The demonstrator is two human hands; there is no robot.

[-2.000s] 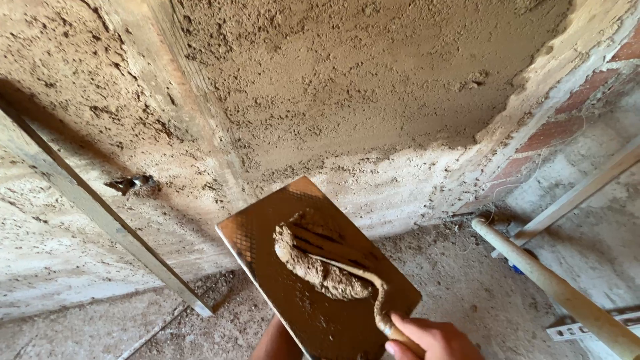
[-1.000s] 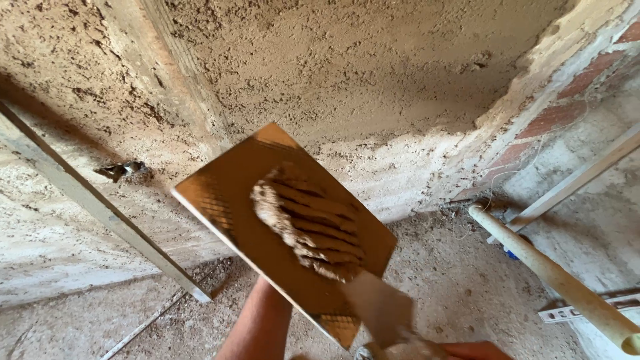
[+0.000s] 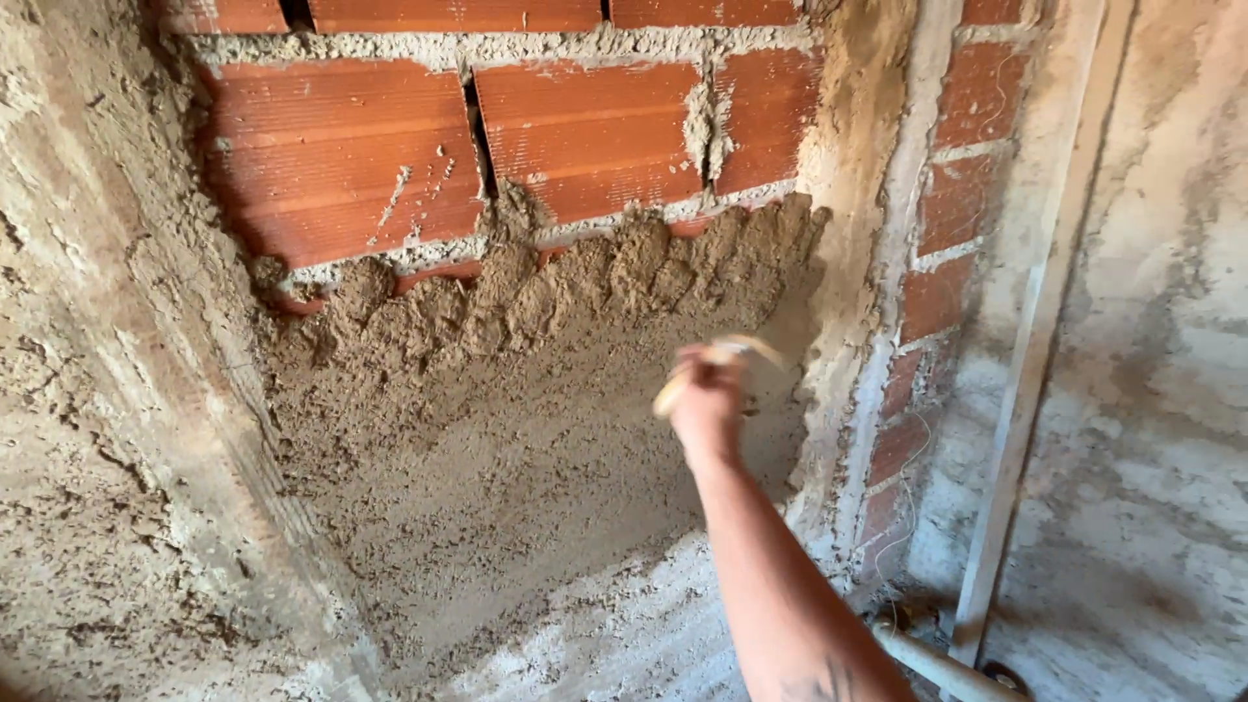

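Note:
My right hand (image 3: 710,409) is closed round the handle of a trowel (image 3: 673,392), blurred by motion, in front of the wall's wet mortar. Fresh mortar (image 3: 546,292) lies in rough lumps along the lower edge of the bare hollow clay bricks (image 3: 585,136). Below the lumps, a flatter mortar coat (image 3: 526,478) covers the wall between two older plaster strips. My left hand and the board with mortar are out of view.
A vertical plaster strip (image 3: 185,390) runs down the left, another (image 3: 858,195) down the right. A long straight bar (image 3: 1024,370) leans at the right corner. Near its foot lies a pale pipe (image 3: 941,668). A thin wire (image 3: 912,497) hangs by the brick edge.
The view has swung up to the bricks. My right hand, earlier working the trowel at mortar on the board, is now raised before the wall. The board and my left arm have left the view.

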